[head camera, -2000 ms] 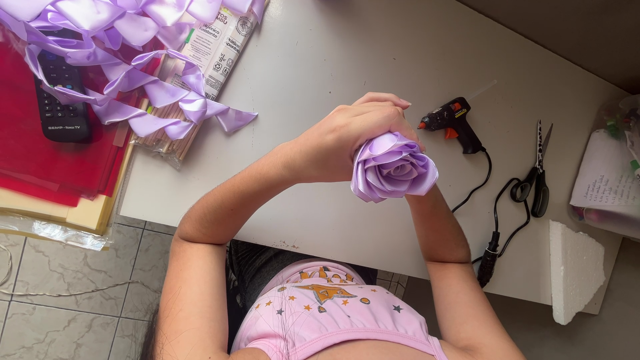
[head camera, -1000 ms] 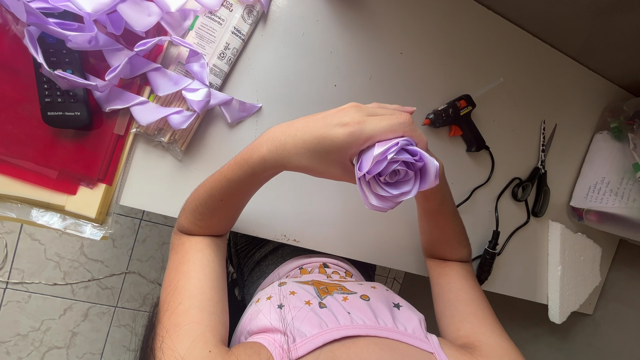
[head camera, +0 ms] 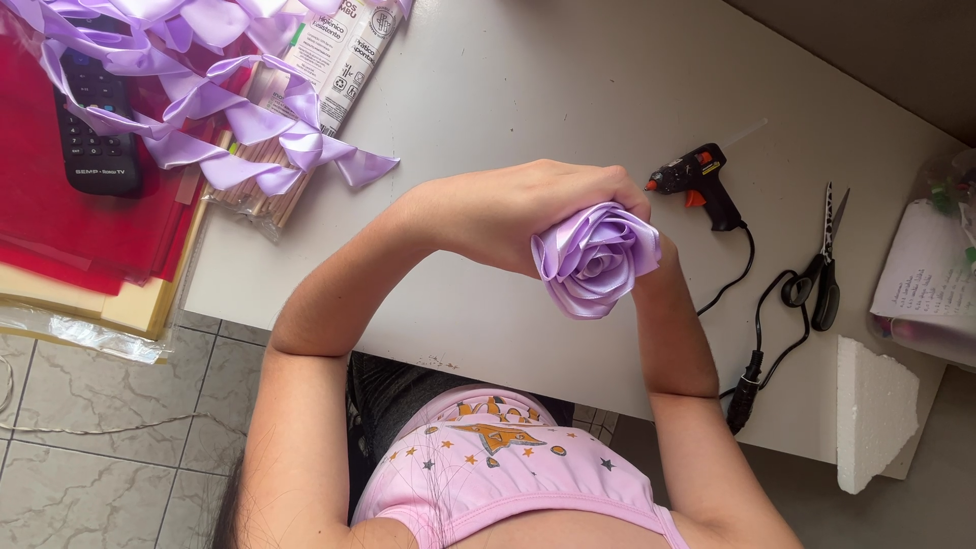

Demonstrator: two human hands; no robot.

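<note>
A lilac satin ribbon rose (head camera: 595, 259) faces up in the middle of the head view. My left hand (head camera: 545, 206) curls around its back and upper left side, fingers closed on it. My right hand (head camera: 662, 248) is mostly hidden behind the rose and my left hand; only a bit by the wrist shows, so its hold cannot be made out. Just right of the hands lies a black hot glue gun (head camera: 701, 179) with an orange nozzle and trigger. Scissors with black handles (head camera: 825, 282) lie farther right, over the cord.
Folded lilac ribbon (head camera: 252, 122) spreads over a remote control (head camera: 99, 152), a packet of wooden sticks (head camera: 282, 164) and red sheets (head camera: 46, 198) at the left. A white foam piece (head camera: 873, 412) sits at the table's (head camera: 488, 328) right front corner, near a clear plastic container (head camera: 930, 282).
My hands and the rose stay in nearly the same place. My left hand's fingers, stretched out above the rose earlier, now look more curled.
</note>
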